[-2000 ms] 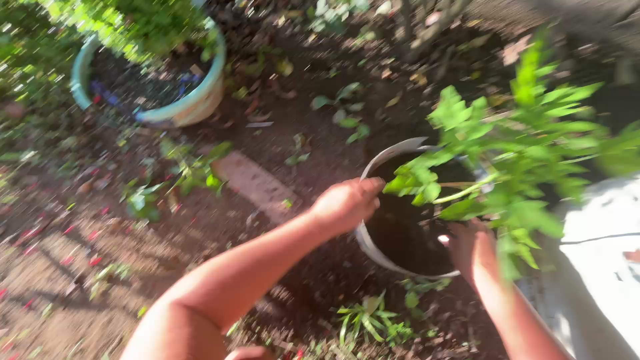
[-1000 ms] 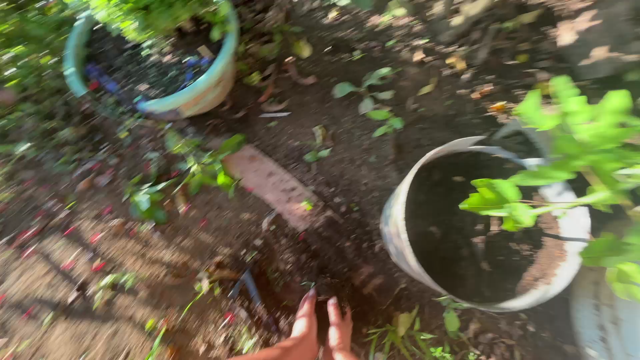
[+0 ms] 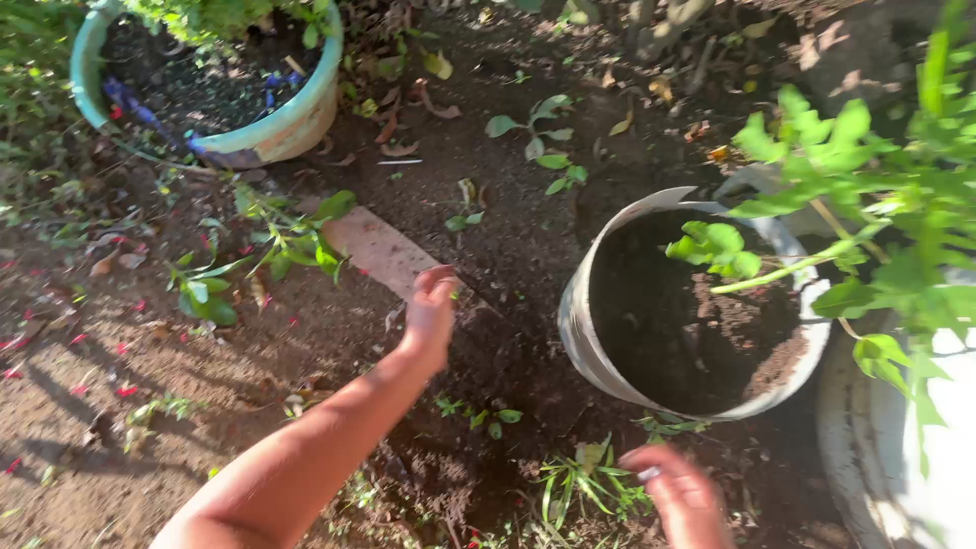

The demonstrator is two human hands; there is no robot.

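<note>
My left hand (image 3: 431,316) hovers over the dark soil near the lower end of a flat reddish slab (image 3: 381,248), its fingers partly curled and blurred; nothing shows in it. At the bottom, my right hand (image 3: 675,484) is over the ground just below a round white bucket (image 3: 583,328), not touching it, with a ring on one finger. Dark soil (image 3: 671,328) lies inside the broken-rimmed bucket, partly in shade. Over its right rim leans a leafy green plant (image 3: 839,248); whether it is rooted there I cannot tell.
A turquoise pot (image 3: 332,69) with soil and a bushy plant stands at the upper left. A large white container (image 3: 862,450) is at the lower right. Small seedlings (image 3: 534,126), grassy weeds (image 3: 587,484) and red petals (image 3: 126,390) dot the ground.
Two seconds ago both hands were at the bucket; one second ago they were together low over the soil. Now they are apart, the left further up and the right near the bucket's base.
</note>
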